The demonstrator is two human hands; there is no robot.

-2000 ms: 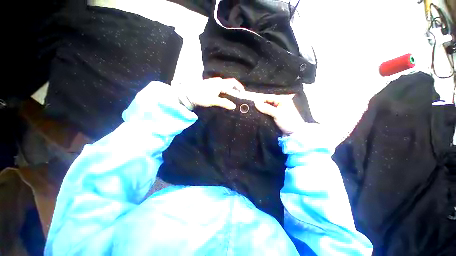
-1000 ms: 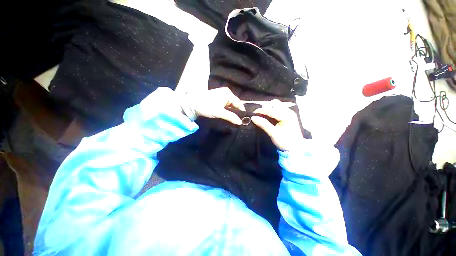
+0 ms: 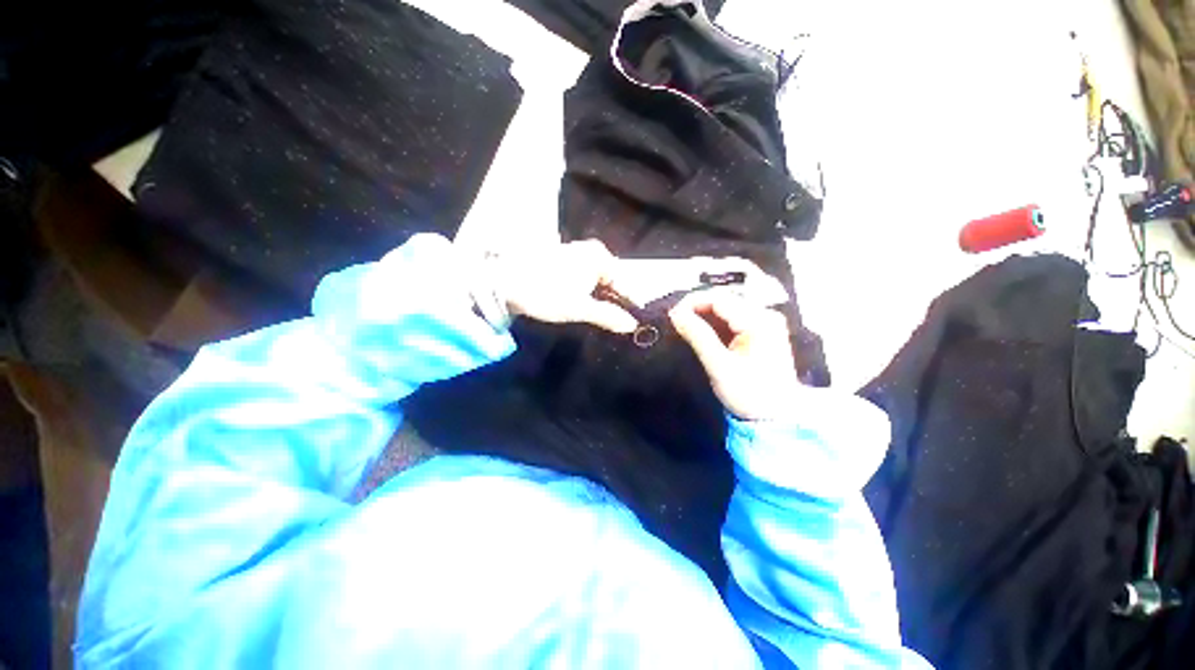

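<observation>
Black trousers lie in front of me, their waist edge under my hands. A round waist button with a shiny rim shows at the waistband, beside my left thumb. My left hand grips the waistband to the left of the button. My right hand is at the waistband to the right, thumb and forefinger close together; whether they pinch cloth is washed out by glare. A pale inner strip and a tiny black label show between the hands. Another black garment with a pale-edged opening lies just beyond.
Folded black garments lie at the upper left. A black heap is on the right, with a silver-headed tool on it. A red thread spool and tangled cords lie on the white table. Brown cloth is at far left.
My right hand has moved off the button, opening a gap between my hands. The black label between them has come into view. The button sits slightly lower in the picture.
</observation>
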